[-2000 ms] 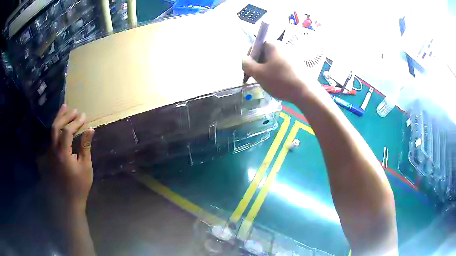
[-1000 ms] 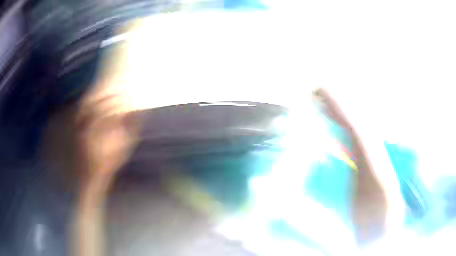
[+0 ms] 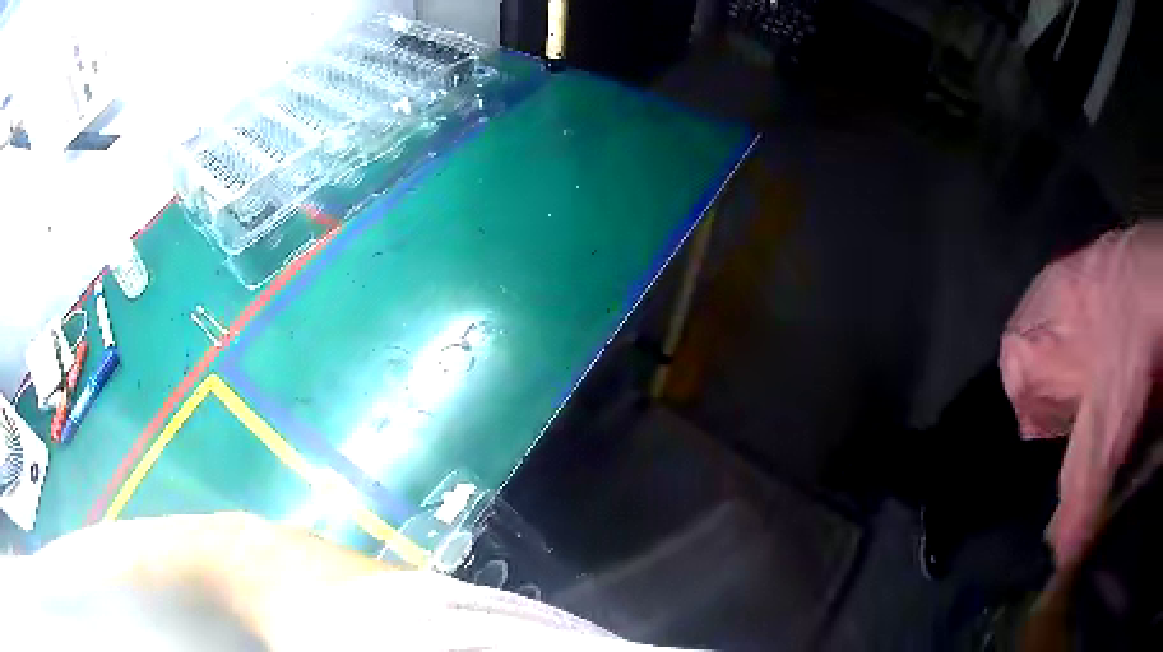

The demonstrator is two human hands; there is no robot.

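A bare arm, washed out by light, crosses the bottom left edge; its hand cannot be made out. My left hand is out of the picture. Behind the arm, one end of a clear blister tray (image 3: 449, 541) with a white label and dark round parts shows at the bench's front corner, mostly hidden. A stack of clear moulded trays (image 3: 344, 121) stands at the back of the green-matted bench (image 3: 510, 204).
Red marker (image 3: 70, 392), blue marker (image 3: 95, 390) and a small translucent bottle (image 3: 130, 270) lie at the bench's left. A white fan (image 3: 18, 465) is at the left edge. A person in pink (image 3: 1097, 338) bends down at the right, beyond the dark floor.
The view has swung right. The cardboard sheet, the filled stack beneath it and both hands have left the picture; the clear tray stack and the person in pink now show.
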